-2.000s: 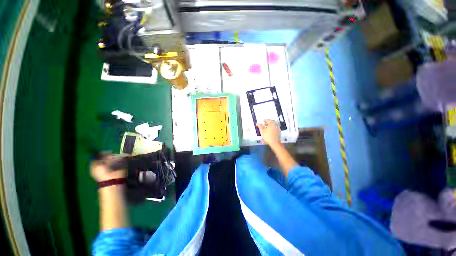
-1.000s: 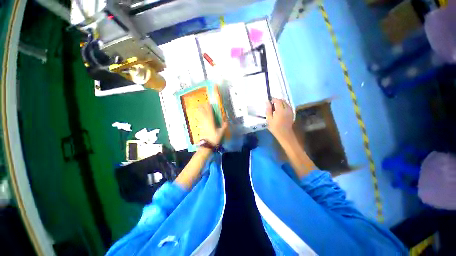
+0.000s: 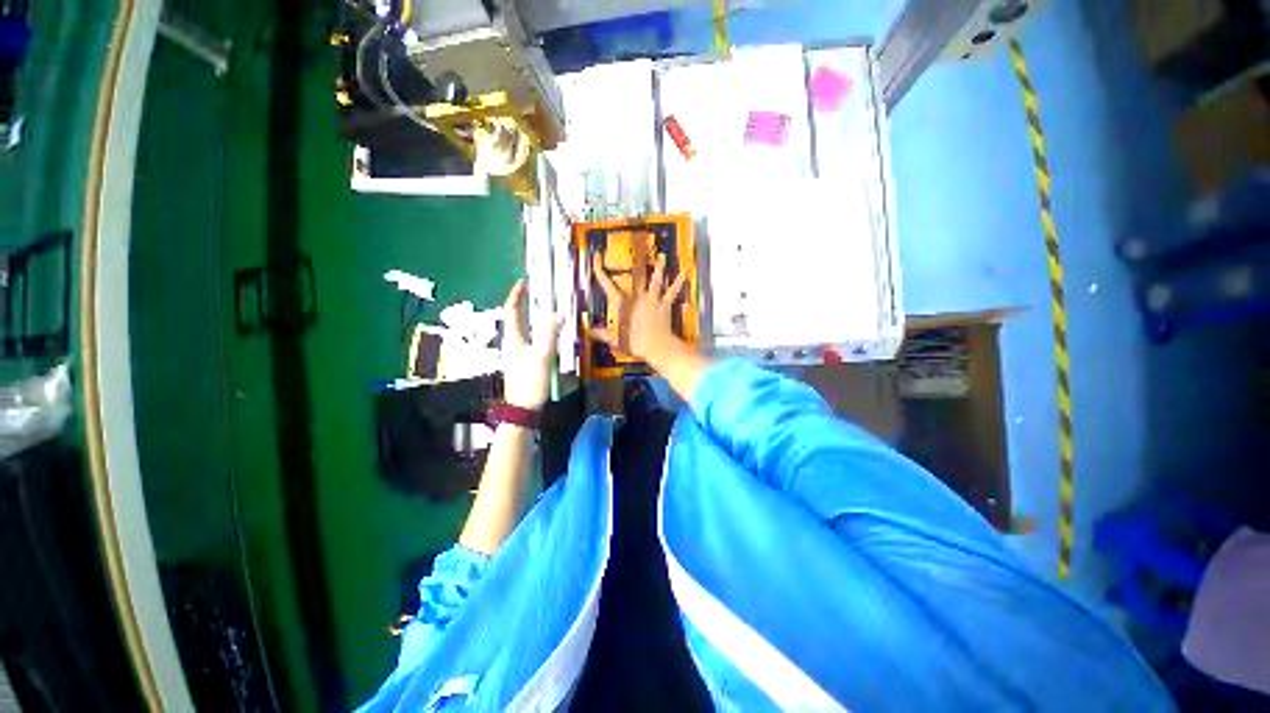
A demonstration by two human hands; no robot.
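Note:
The orange fixture plate point(image 3: 687, 230) lies on the machine bed in front of me. A thin black frame point(image 3: 596, 240) sits in it. My right hand point(image 3: 644, 315) lies over the frame with its fingers spread, hiding part of it. My left hand point(image 3: 529, 355) is upright just left of the fixture, thumb and fingers apart. Whether it holds the edge of something is not clear. The pale green cover no longer lies flat over the plate, and I cannot clearly make it out.
The white machine bed point(image 3: 808, 279) carries a red stick point(image 3: 678, 137) and pink pads point(image 3: 766, 128). The brass-coloured dispensing head point(image 3: 504, 145) is behind left. White scraps point(image 3: 467, 323) and a small pale device point(image 3: 426, 354) lie on the green bench. An open carton point(image 3: 986, 418) stands at right.
The black frame has gone from the right of the bed into the orange plate, with my right hand over it. My left hand has moved left off the plate. The pale green cover has left the plate.

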